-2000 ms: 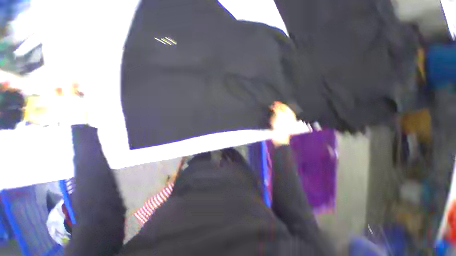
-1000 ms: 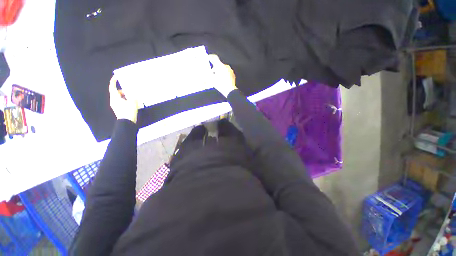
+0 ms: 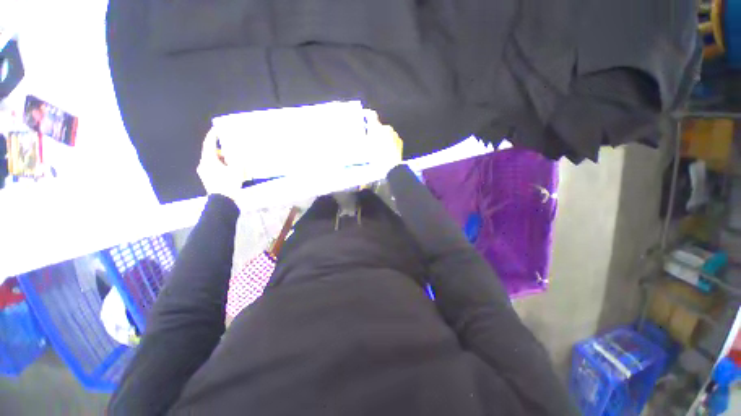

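Note:
A white card template (image 3: 292,140) lies over the near edge of a large black cloth panel (image 3: 187,81). My left hand (image 3: 215,166) holds its left end and my right hand (image 3: 383,145) holds its right end; both hands are overexposed, so the fingers are hard to make out. The card's lower edge is close to the table's front edge, with a thin dark strip of cloth showing below it. A stack of black pieces (image 3: 585,97) with jagged layered edges lies to the right.
A smartphone (image 3: 50,120) and a small tan-yellow item (image 3: 24,154) lie on the white table (image 3: 81,231) at left. A purple bag (image 3: 512,219) hangs below the table edge at right. Blue crates stand on the floor at lower left (image 3: 77,313) and lower right (image 3: 617,366).
Since two seconds ago, both hands have come together on the white card. In the last second the card and hands have moved down to the cloth's near edge, and the view has shifted slightly.

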